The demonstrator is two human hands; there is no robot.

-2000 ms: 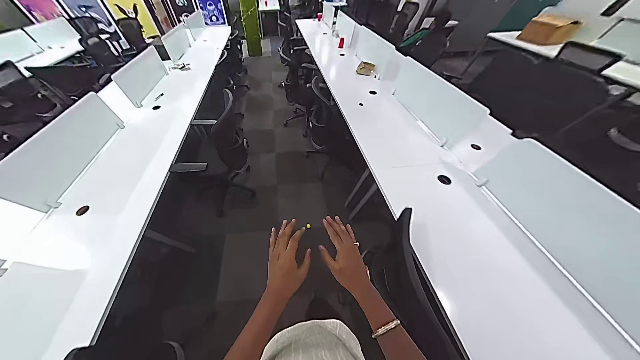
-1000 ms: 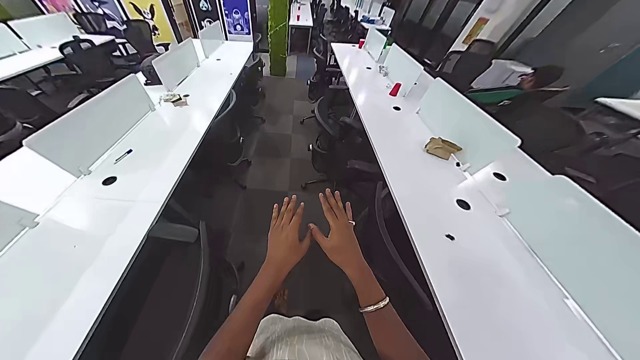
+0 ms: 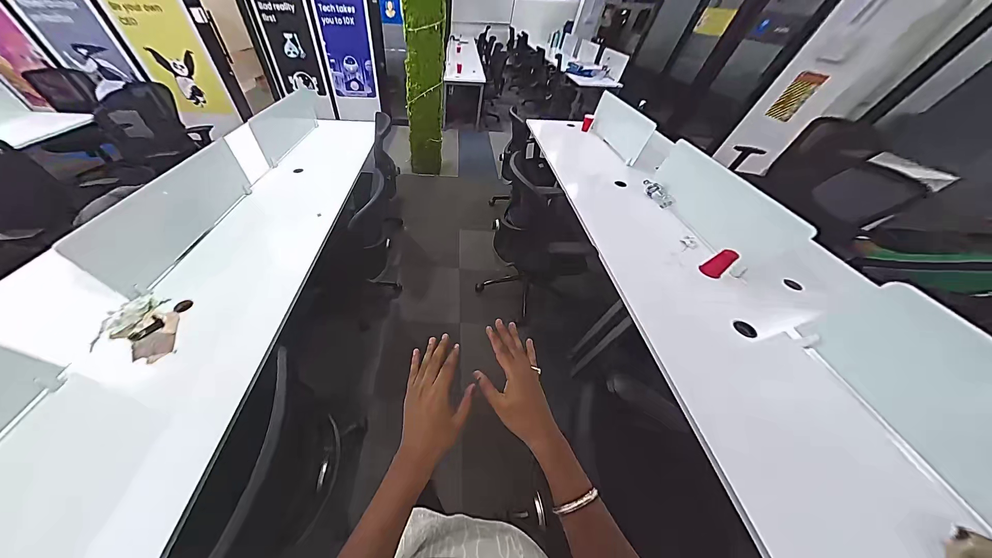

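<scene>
My left hand (image 3: pixel 432 395) is held out low in the middle of the head view, palm down, fingers apart, holding nothing. Beside it, my right hand (image 3: pixel 515 387) is likewise empty, with a ring on one finger and a bangle (image 3: pixel 576 501) on the wrist. The two thumbs point toward each other with a narrow gap between them. Both hands are over the dark carpeted aisle (image 3: pixel 430 263) and touch no furniture. On the right desk (image 3: pixel 659 279) lies a red cup (image 3: pixel 718 263), with a clear plastic bottle (image 3: pixel 658 193) farther back.
Office chairs (image 3: pixel 527 225) line the aisle on both sides. The left desk (image 3: pixel 256 263) holds crumpled wrapping (image 3: pixel 155 337). Frosted dividers (image 3: pixel 736 198) run along the desks. A green-covered pillar (image 3: pixel 425 89) stands ahead, left of farther desks (image 3: pixel 463 71).
The view has moved forward along the aisle; the pillar and far desks are nearer. Both hands stay raised and empty, side by side, with the thumbs closer together than two seconds ago.
</scene>
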